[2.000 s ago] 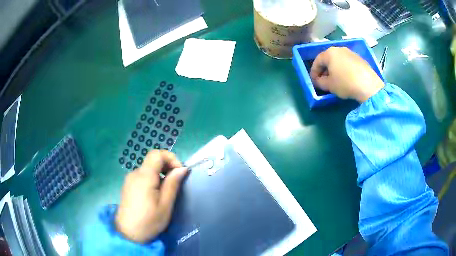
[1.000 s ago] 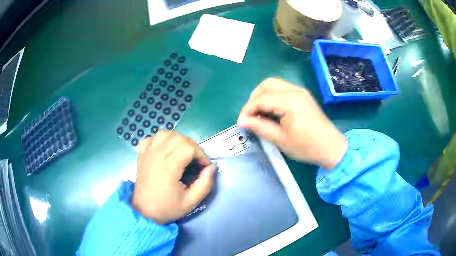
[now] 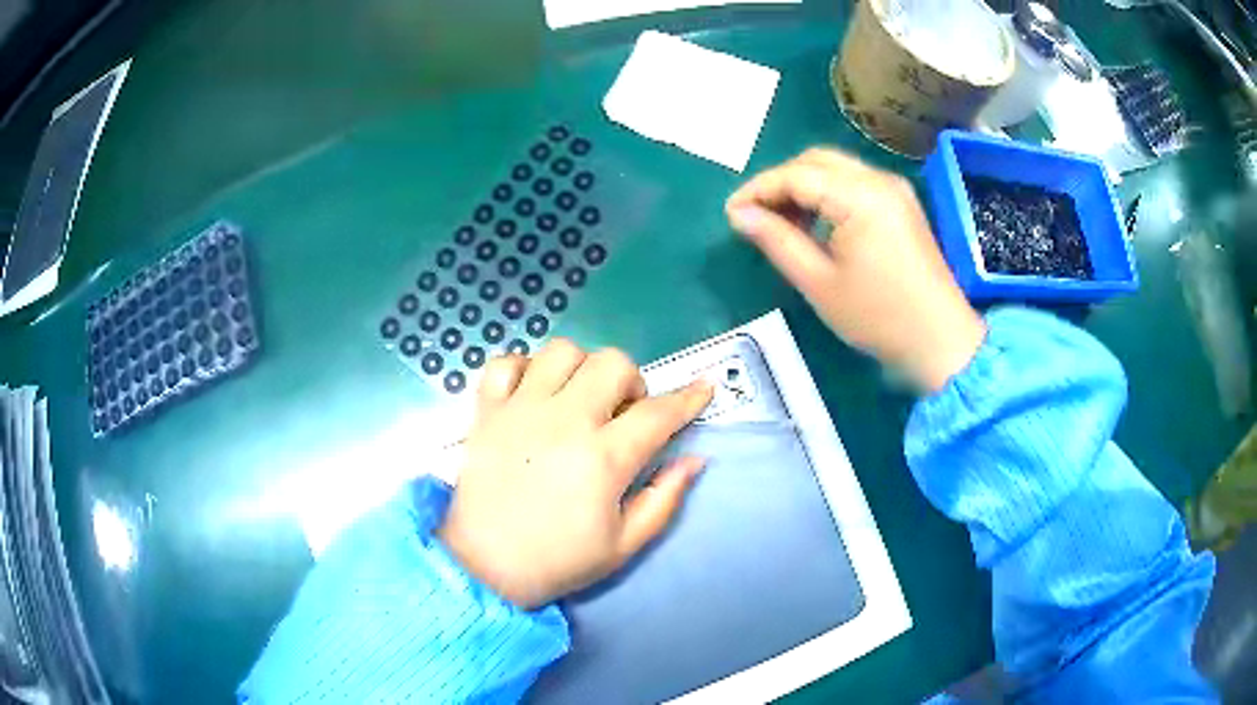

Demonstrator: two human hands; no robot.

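A grey tablet back cover [image 3: 731, 537] lies on a white interleaf sheet [image 3: 885, 606] in front of me. My left hand [image 3: 572, 461] lies over its upper left part, fingers apart, with the index fingertip on the camera area [image 3: 738, 386]. My right hand [image 3: 869, 262] is raised beyond the cover's top corner, left of the blue parts bin [image 3: 1048, 282]. Its thumb and index fingertips are close together; I cannot tell whether something tiny is between them. Small dark parts [image 3: 1027, 227] lie in the bin. A clear sheet with black rings [image 3: 503, 262] lies beyond my left hand.
A blister tray [image 3: 172, 331] lies left, with stacked covers [image 3: 35, 551] at the near left edge. A cover on a white sheet [image 3: 62, 186] is far left. A white piece [image 3: 693, 97] and a cardboard core [image 3: 917, 83] are at the back. A yellow-green shape shows at right.
My right hand has moved from the cover's camera corner up and away toward the bin. My left hand has shifted toward the camera area, its index finger now extended onto it. The view has shifted.
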